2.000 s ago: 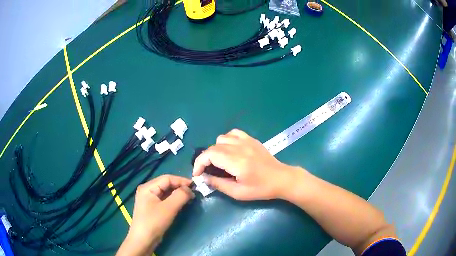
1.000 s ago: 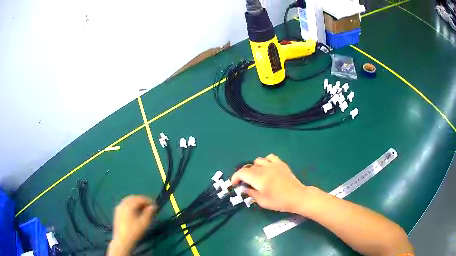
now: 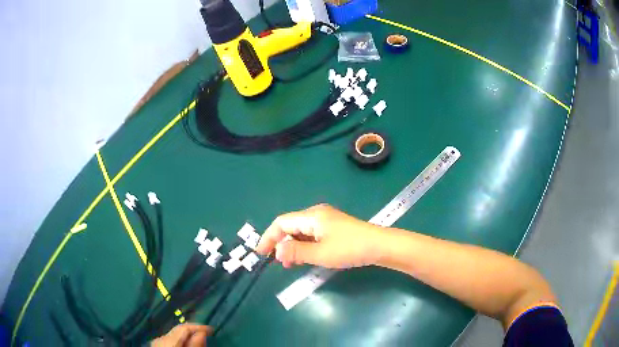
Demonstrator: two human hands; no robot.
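Note:
Black wire harnesses with white connectors (image 3: 235,259) lie in a group left of my right hand. My right hand (image 3: 319,237) has thumb and fingers pinched on a thin black wire harness (image 3: 239,298); its connector is hidden or too small to tell. The wires run down left to my left hand (image 3: 182,335), which is cut off by the bottom edge, with its fingertips closed at them. A black tape roll (image 3: 370,147) with a tan core lies beyond my right hand. A steel ruler (image 3: 417,186) lies diagonally, passing partly under my right hand and forearm.
More harnesses with white connectors (image 3: 153,198) lie at the left. A curved harness bundle (image 3: 261,139) lies farther back beside a yellow heat gun (image 3: 250,66). Behind are a clear bag (image 3: 358,47), a second roll (image 3: 396,43) and a blue bin (image 3: 353,9). A white wall borders the left.
The black tape roll now lies exposed on the mat. My left hand has moved to the bottom edge. One connector has left the small far-left group. The camera view has shifted.

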